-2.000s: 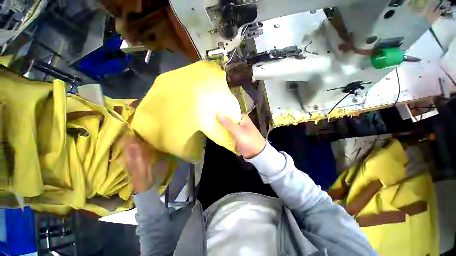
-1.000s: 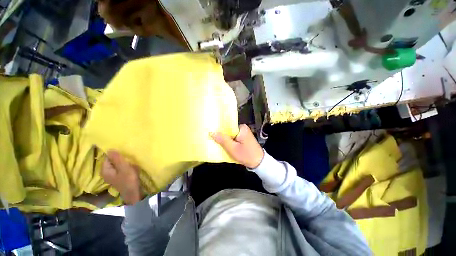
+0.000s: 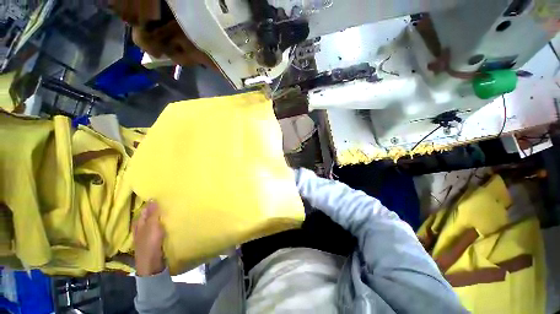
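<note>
A large bright yellow panel [image 3: 215, 172] hangs at the sewing machine's needle area, its top corner by the presser foot [image 3: 258, 80]. Its surface is flat and its lower edge is above my lap. My left hand [image 3: 149, 239] is at the panel's lower left edge, fingers pointing up, holding the edge. My right hand is hidden behind the panel; only its grey sleeve [image 3: 331, 196] shows, reaching in at the panel's right edge.
A crumpled yellow heap [image 3: 43, 190] lies at the left. The white machine table [image 3: 362, 132] with a ragged yellow edge is at the right, with a green spool [image 3: 494, 84]. Yellow bags with brown bands [image 3: 491, 251] are at lower right. A brown heap [image 3: 163, 43] is behind the machine head.
The panel has spread out wider and its lower edge has moved down. My right hand has gone from the panel's front to behind it. My left hand stays at the left edge.
</note>
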